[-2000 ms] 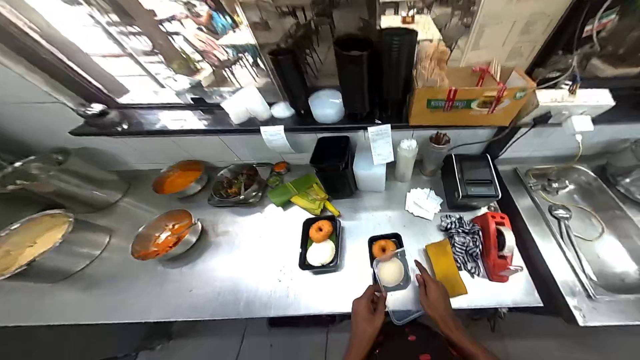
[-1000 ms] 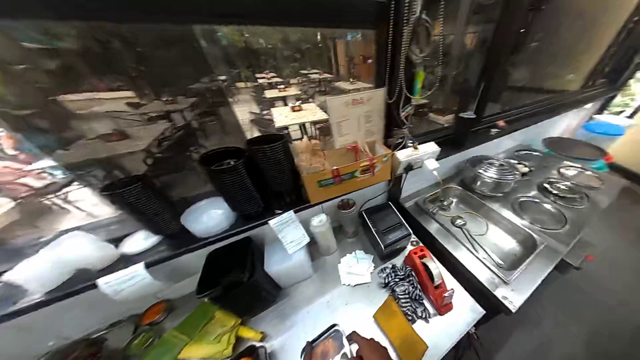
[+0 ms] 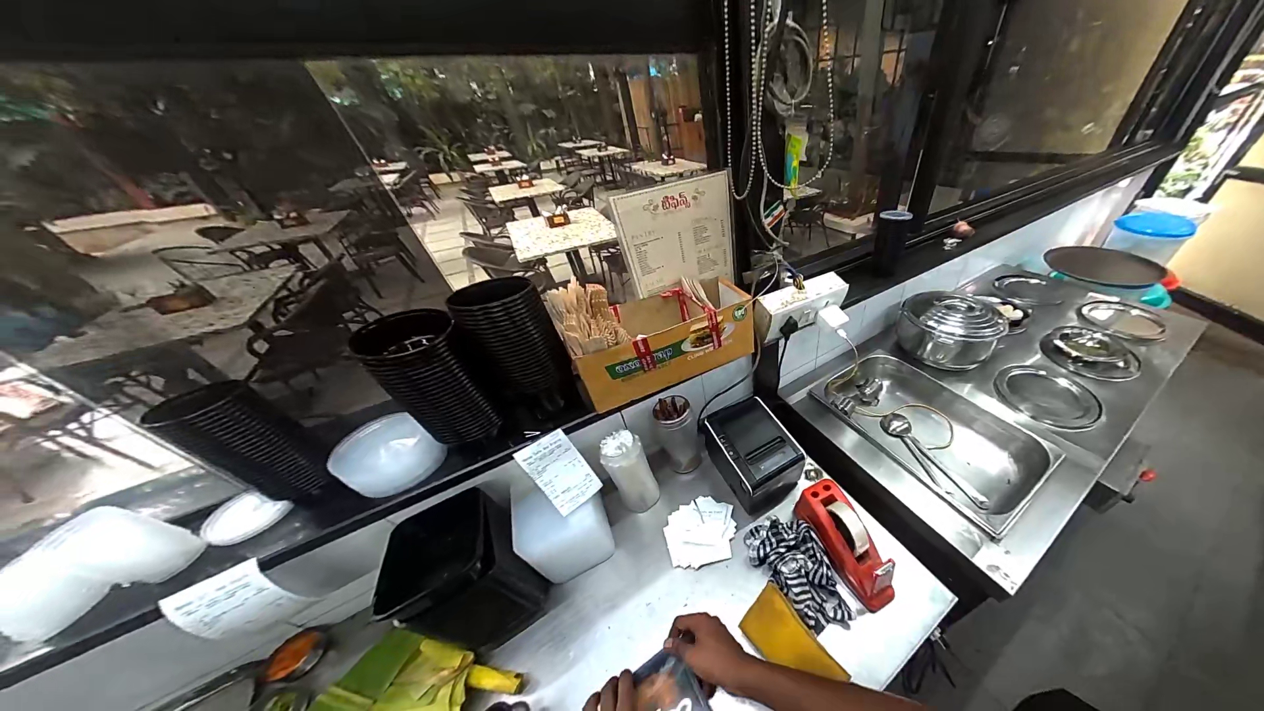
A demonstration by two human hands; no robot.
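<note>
At the bottom centre, a black takeaway container with a clear lid (image 3: 668, 683) lies between my hands. My right hand (image 3: 713, 652) grips its far right corner, fingers bent over the edge. My left hand (image 3: 614, 694) rests on its left side, mostly cut off by the frame. What is under the lid is blurred. A yellow folded cloth or pad (image 3: 790, 637) lies to the right of my right hand, next to a black-and-white striped cloth (image 3: 798, 573) and a red tape dispenser (image 3: 847, 543). Paper slips (image 3: 699, 533) lie beyond my hands.
Banana leaves (image 3: 400, 676) and a black bin (image 3: 459, 573) stand at left. Behind are a white container (image 3: 561, 538), a straw holder (image 3: 629, 471) and a receipt printer (image 3: 753, 452). The ledge holds stacked black containers (image 3: 425, 375) and a cardboard box (image 3: 662, 351). A steel sink (image 3: 948, 444) is at right.
The view has swung up and to the right. Two seconds ago my hands held a clear lid over the right black container; now the lid is on a container and my hands grip its edges.
</note>
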